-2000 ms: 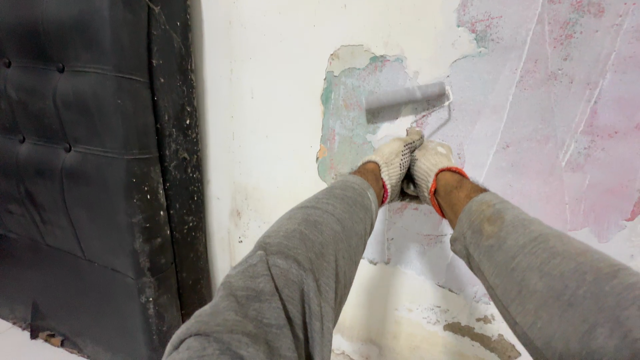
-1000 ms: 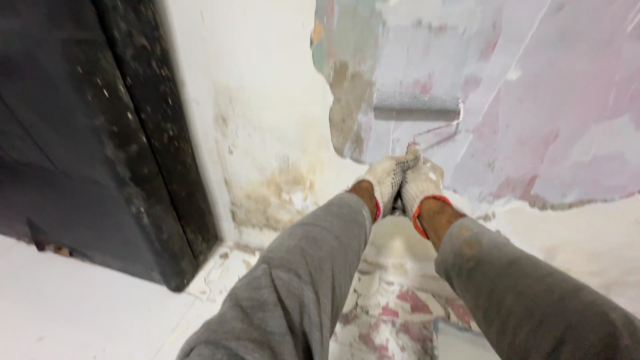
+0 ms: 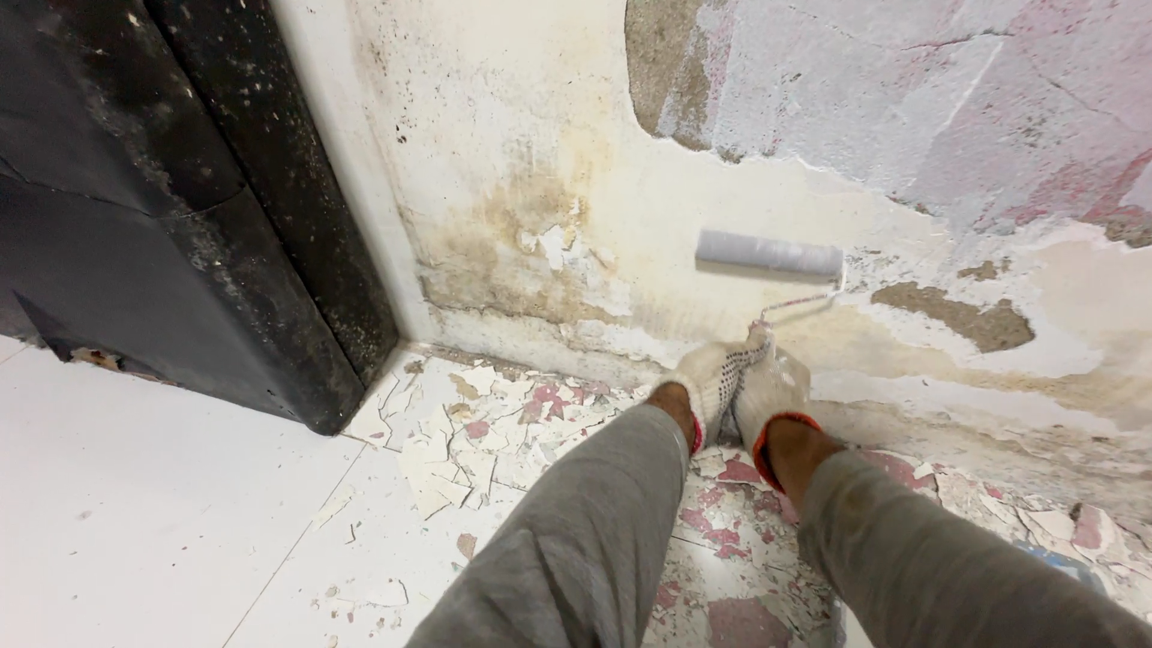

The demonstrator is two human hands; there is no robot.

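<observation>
A paint roller with a grey-lilac sleeve lies against the lower part of the peeling wall, on cream paint below the bare lilac patch. Its thin wire frame bends down from the right end to the handle. Both my hands wear knit work gloves with dotted palms and grip that handle together, side by side. My left hand is on the left, its cuff edged in pink-red; my right hand is close against it, with an orange-red cuff edge. Most of the handle is hidden inside the gloves.
A black padded furniture piece stands at the left, near the wall. Broken paint flakes cover the white tiled floor along the wall base and beneath my arms. A blue and white object shows partly by my right sleeve.
The roller and both my hands have moved down the wall, from the bare lilac and greenish patch to the cream paint below it. The view has tilted down, showing more floor.
</observation>
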